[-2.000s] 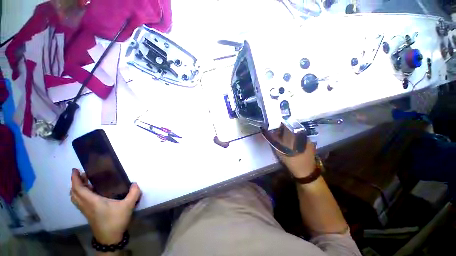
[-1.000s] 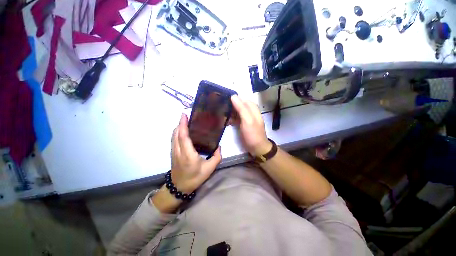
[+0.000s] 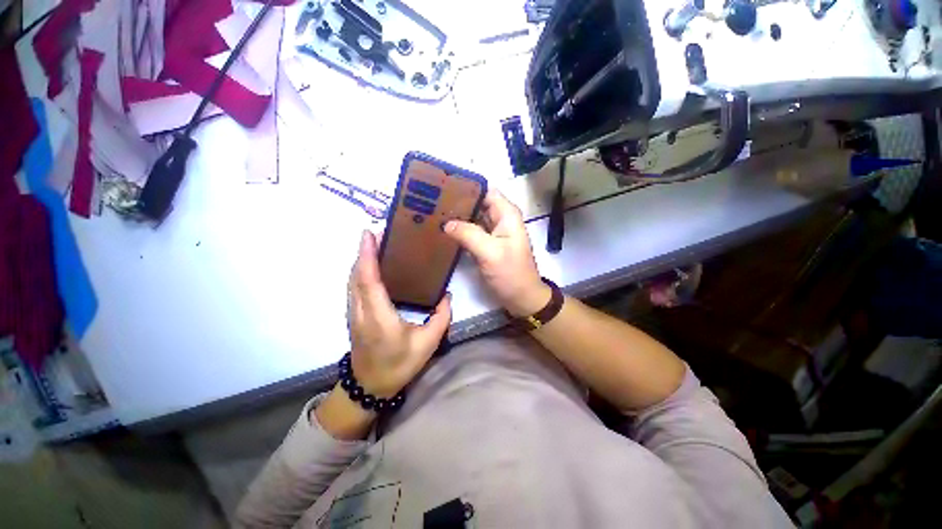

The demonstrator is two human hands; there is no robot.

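Observation:
A smartphone (image 3: 429,243) with a black edge is in front of me. The side facing me is brownish orange with blue blocks near its top. My left hand (image 3: 387,331) grips its lower end, fingers at the left edge and thumb at the lower right. My right hand (image 3: 501,253) is at its right edge, one digit on the face and the other fingers curled beside the edge, partly hidden. Thin metal snips (image 3: 351,194) lie left of the phone, their right end beside it.
The sewing machine (image 3: 795,57) is at the upper right, its dark open end toward me. A small dark-handled screwdriver (image 3: 557,222) lies below it. A loose cover (image 3: 377,47), a long black-handled screwdriver (image 3: 167,176) and magenta and pink scraps (image 3: 238,98) are at upper left.
The phone has come from the left of the table to the middle, and its dark face now shows brown and blue. My right hand has left the machine and is at the phone.

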